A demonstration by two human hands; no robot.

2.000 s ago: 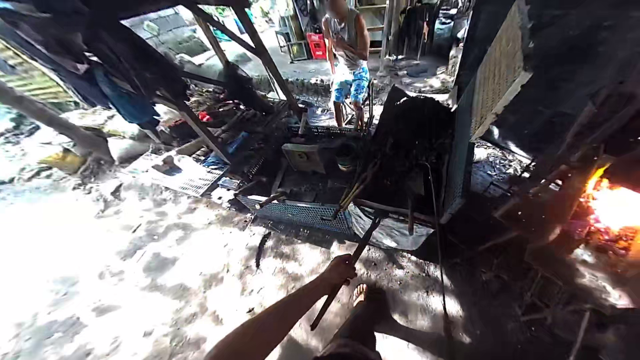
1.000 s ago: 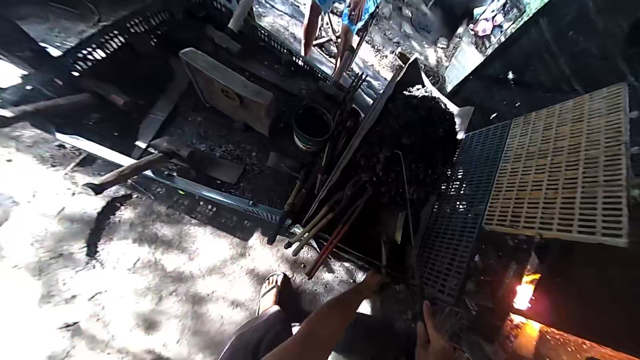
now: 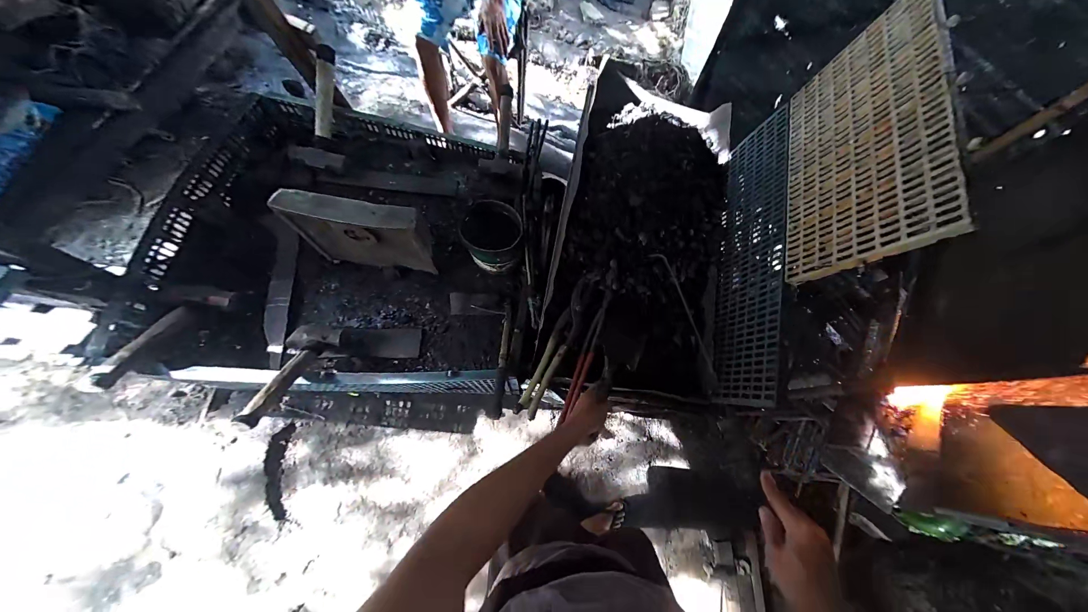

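Observation:
My left hand (image 3: 588, 416) is closed around a dark handle at the front edge of the charcoal bin, beside red-handled tongs (image 3: 580, 374) and tools with yellowish handles (image 3: 544, 374). What the handle belongs to is hard to make out; its far part lies in shadow toward the charcoal (image 3: 654, 195). Low on the right, my right hand (image 3: 795, 535) has its fingers apart and holds nothing visible. A hammer (image 3: 285, 382) with a wooden handle rests on the front rim of the tray at left. Behind it stand a pale block (image 3: 357, 229) and a dark bucket (image 3: 491, 236).
Flames (image 3: 922, 399) burn at the right beside metal sheets. A yellowish plastic grate (image 3: 880, 144) and a dark grate (image 3: 752, 272) stand between charcoal and fire. Another person's legs (image 3: 433, 85) are beyond the tray. More wooden-handled tools lie about the tray (image 3: 408, 382).
Two seconds ago my left hand held a long dark bar out over the ground; now it grips a handle at the bin. My right hand has come into view. The view has moved nearer the bin.

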